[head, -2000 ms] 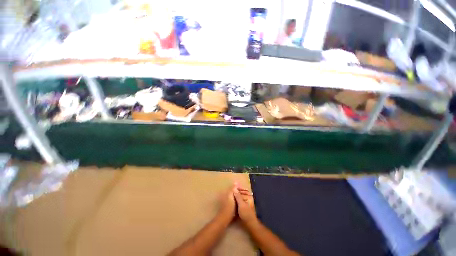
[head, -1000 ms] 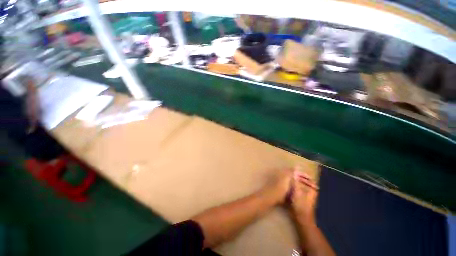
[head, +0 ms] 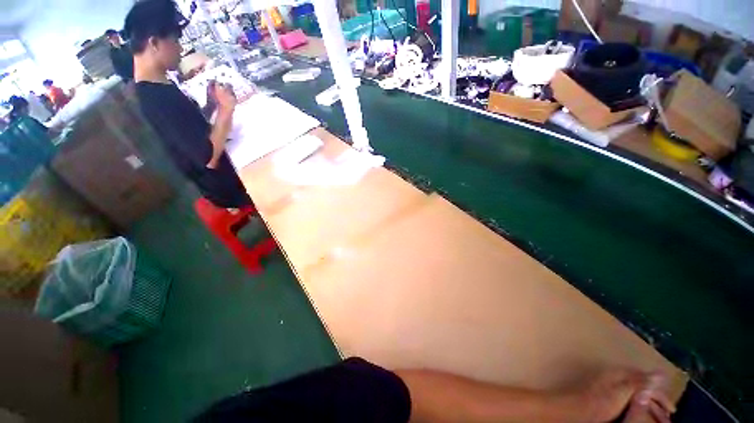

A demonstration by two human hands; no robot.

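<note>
The tan cardboard bench cover [head: 430, 281] runs from the lower right to the upper left. My left hand [head: 610, 392] rests at its right end, at the lower right of the picture, touching my right hand [head: 653, 403]. My right hand is partly cut off by the lower edge. The hands are together and slightly blurred; I see no object in them, but their fingers are hard to tell apart. A sliver of black bench sheet [head: 699, 406] shows beside them.
The green conveyor belt [head: 529, 190] runs beyond the bench. A clear plastic bag [head: 335, 168] lies farther left. A person [head: 178, 124] sits on a red stool [head: 236, 235]. A lined green crate [head: 136, 297] and cartons [head: 112, 161] stand on the floor. Parts boxes [head: 521, 106] are across the belt.
The view has swung left, bringing the seated person, crate and cartons into sight. My hands, still together, now appear at the lower right. Most of the black sheet has left the picture.
</note>
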